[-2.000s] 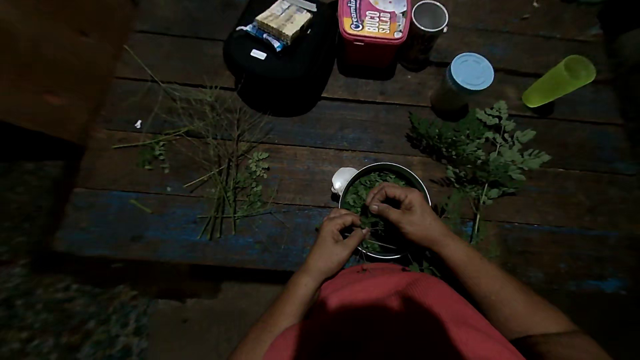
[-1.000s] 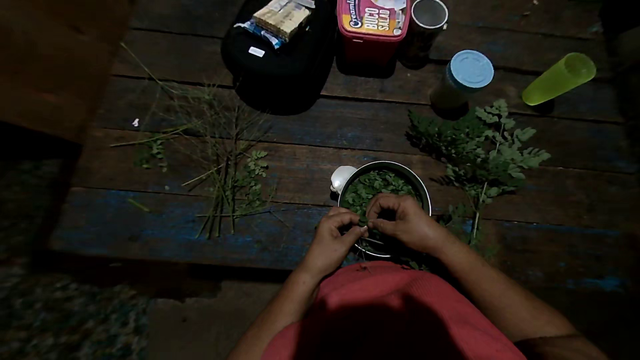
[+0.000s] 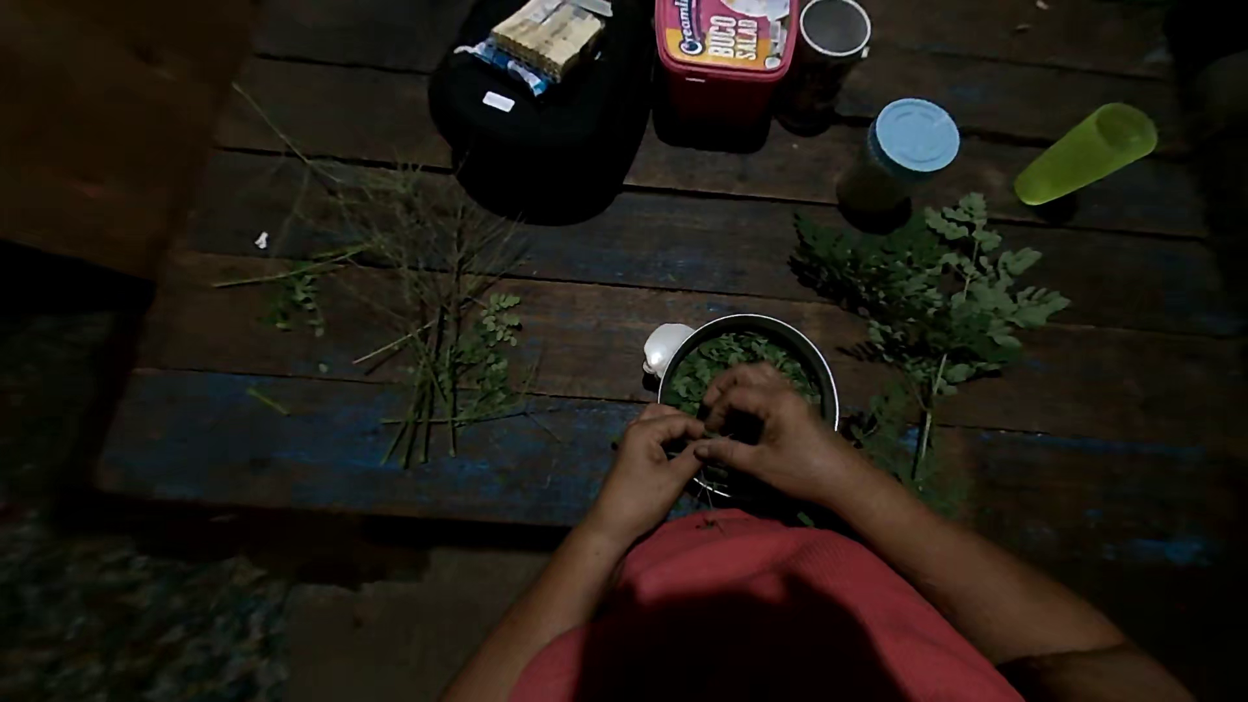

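A round pot (image 3: 832,375) with green leaflets (image 3: 726,363) inside stands near the table's front edge. Over its front part, my left hand (image 3: 655,468) pinches a thin leafy stem, mostly hidden by the fingers. Touching it at the fingertips, my right hand (image 3: 775,434) has thumb and fingers bent together at the same sprig. To the right of the pot lies a bunch of leafy branches (image 3: 960,302). Bare stems (image 3: 429,361), with a few leaves among them, are spread on the left of the table.
Along the back are a black case (image 3: 546,146) with a packet of crackers (image 3: 551,37) on top, a red plastic tub (image 3: 720,88), and a mug (image 3: 829,58). A blue-lidded jar (image 3: 892,156) and a tilted green tumbler (image 3: 1087,156) are at the right. A white object (image 3: 667,348) adjoins the pot.
My right hand was raised a little above my left hand over the pot two seconds ago; now the fingertips of both hands meet at the pot's front.
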